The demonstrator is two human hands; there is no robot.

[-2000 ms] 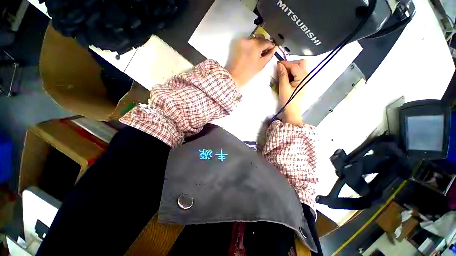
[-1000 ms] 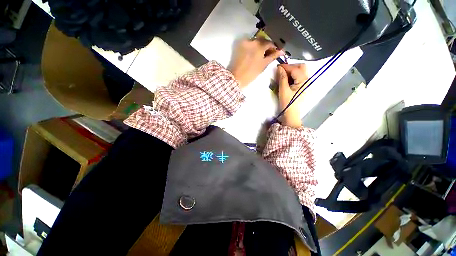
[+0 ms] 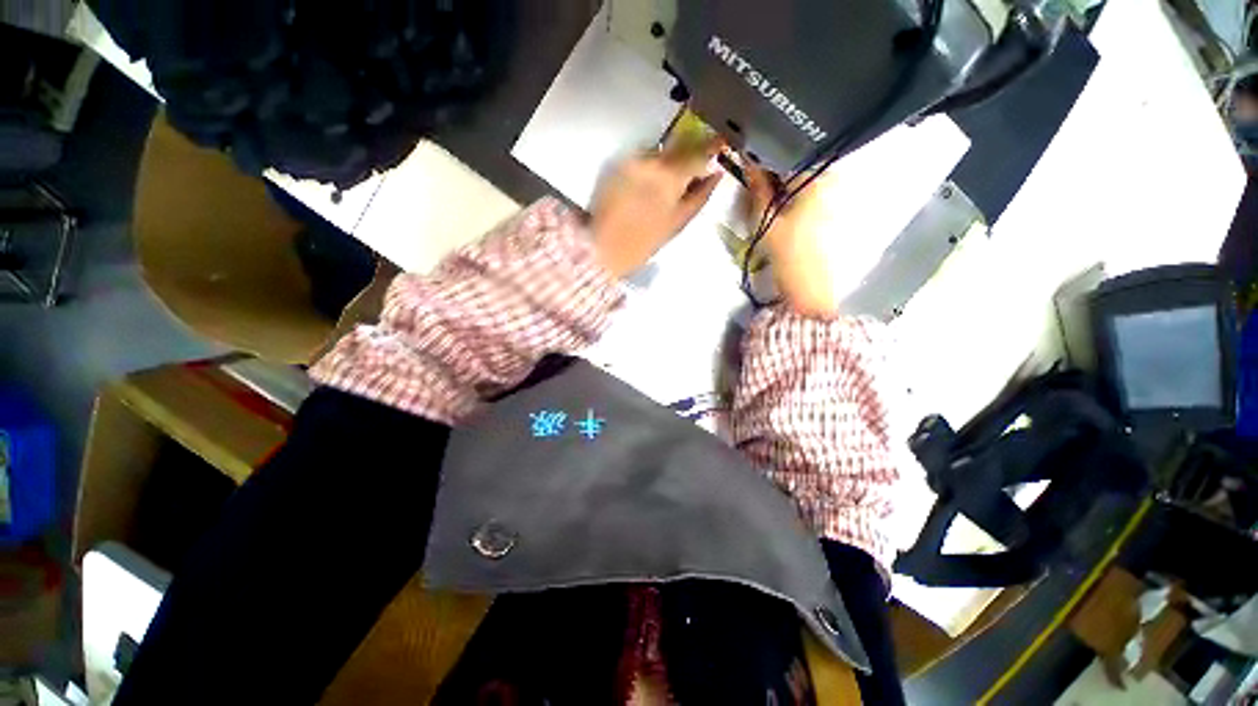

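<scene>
The dark front cover of the pattern sewing machine (image 3: pixel 780 69), marked MITSUBISHI, hangs above my hands. A yellow strip (image 3: pixel 687 135) shows at the needle area beside its lower left edge. My left hand (image 3: pixel 643 210) is just below this strip, fingers bent, fingertips at the needle area. My right hand (image 3: pixel 803 237) is beside it, blurred and overexposed, fingertips under the cover's lower edge. A small dark piece (image 3: pixel 733 168) shows between the hands' fingertips; what it is and which hand holds it cannot be told. Any thread there is too fine to see.
A dark ruffled heap (image 3: pixel 297 83) is at upper left. A black webbing strap piece (image 3: pixel 1028 469) lies at right by the control panel (image 3: pixel 1167 345). Dark cables (image 3: pixel 756 248) loop down beside my right hand. Open cardboard boxes (image 3: pixel 207 235) stand at left.
The view has shifted a little. My fingertips have moved slightly apart, and my right hand has turned and blurred. The cables that crossed my right wrist now loop along the left side of that hand.
</scene>
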